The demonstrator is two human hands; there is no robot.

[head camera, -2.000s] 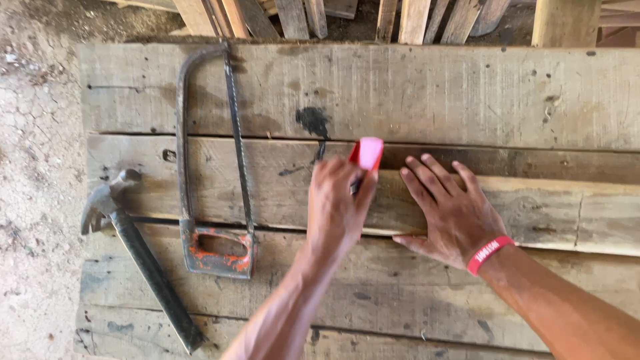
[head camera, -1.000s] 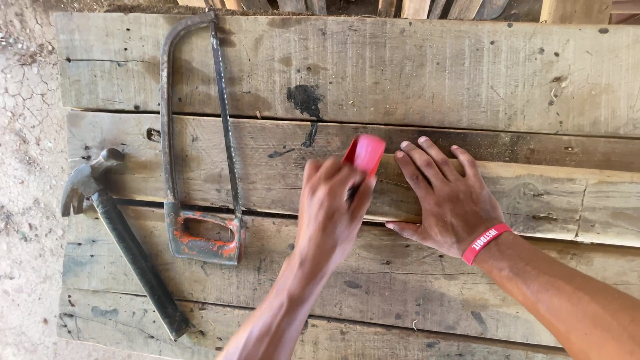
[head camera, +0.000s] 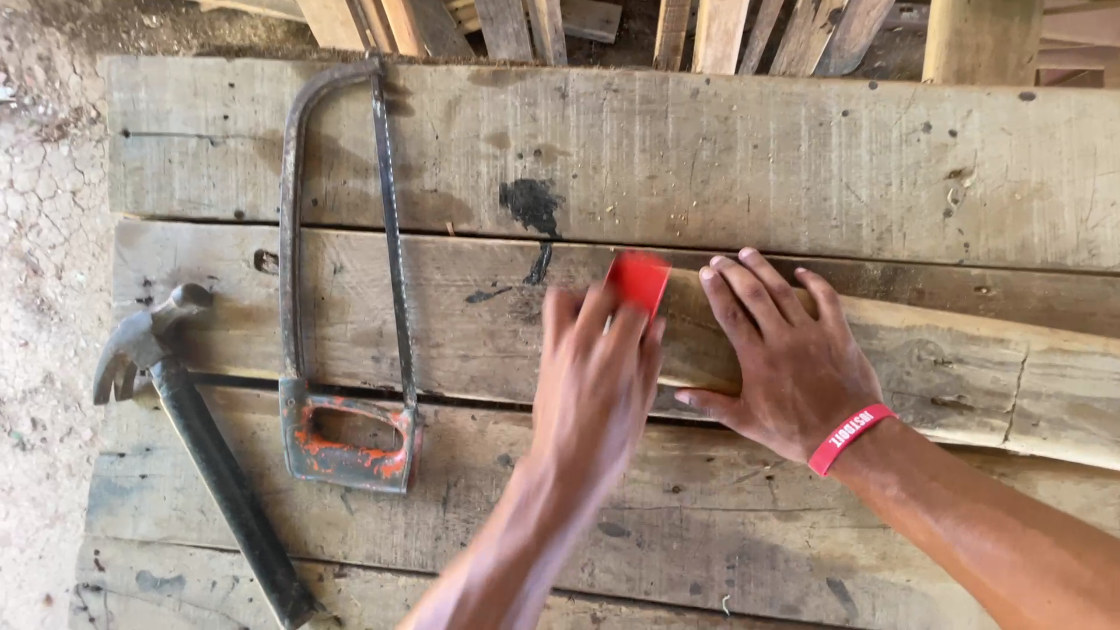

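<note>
A long, pale wooden board [head camera: 941, 367] lies across the plank table and runs out at the right edge. Flat on its top rests my right hand [head camera: 787, 359], fingers spread, a red wristband at the wrist. At the board's left end, my left hand [head camera: 604, 350] is curled round a small red object [head camera: 641, 280], blurred, whose kind I cannot tell. The red piece sticks out past the fingertips against the board's end; the palm side of this hand is hidden.
On the left of the plank table [head camera: 490, 534] lie a hacksaw [head camera: 350, 437] with worn red paint on its handle and a claw hammer [head camera: 227, 481]. Upright wooden offcuts [head camera: 717, 35] stand beyond the far edge. Cracked ground [head camera: 44, 262] borders the left side.
The red object, pinkish and tilted in the earlier frames, now shows a flatter red face. My left hand stays around it at the board's end. My right hand keeps its place on the board.
</note>
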